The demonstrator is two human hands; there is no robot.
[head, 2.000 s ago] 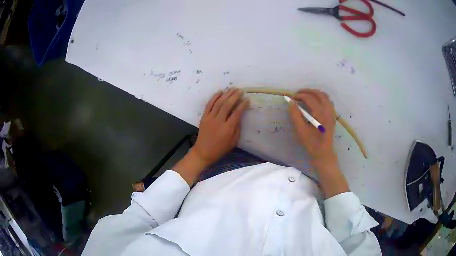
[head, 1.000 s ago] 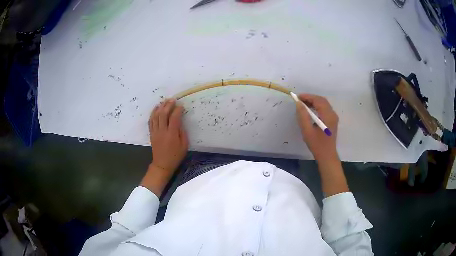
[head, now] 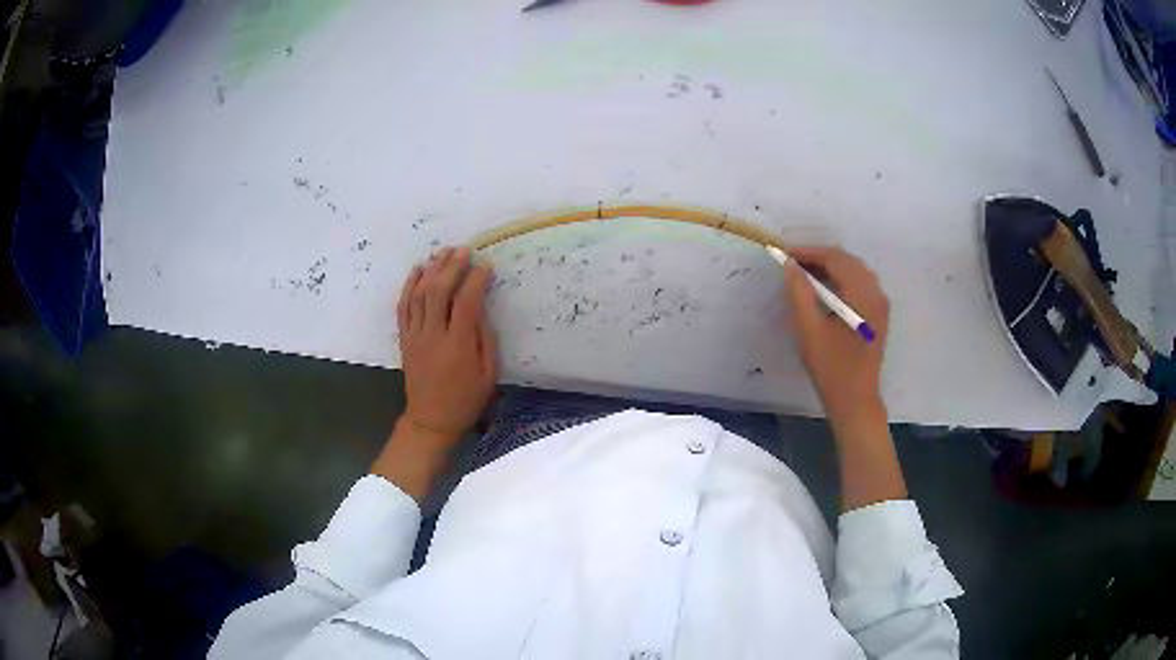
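Note:
The curved mustard-yellow template (head: 632, 212) lies flat on the white table, arching away from me, with thin dark marks across it. My left hand (head: 446, 338) rests on the table with its fingertips on the template's left end. My right hand (head: 841, 322) holds the white marking pen (head: 825, 294), purple end toward me, its tip at the template's right part. My right fingers hide the template's right end. I cannot make out the pale fabric piece against the table.
The iron (head: 1060, 299) lies on the right of the white table (head: 619, 129). A thin pointed tool (head: 1081, 133) lies beyond it. Part of the red-handled scissors (head: 681, 1) shows at the top edge. A blue bin (head: 61, 239) is at the left.
Since two seconds ago, my left hand has moved outward along the template to its left end, uncovering the arc, and my right hand has moved toward its right end. The view has also shifted.

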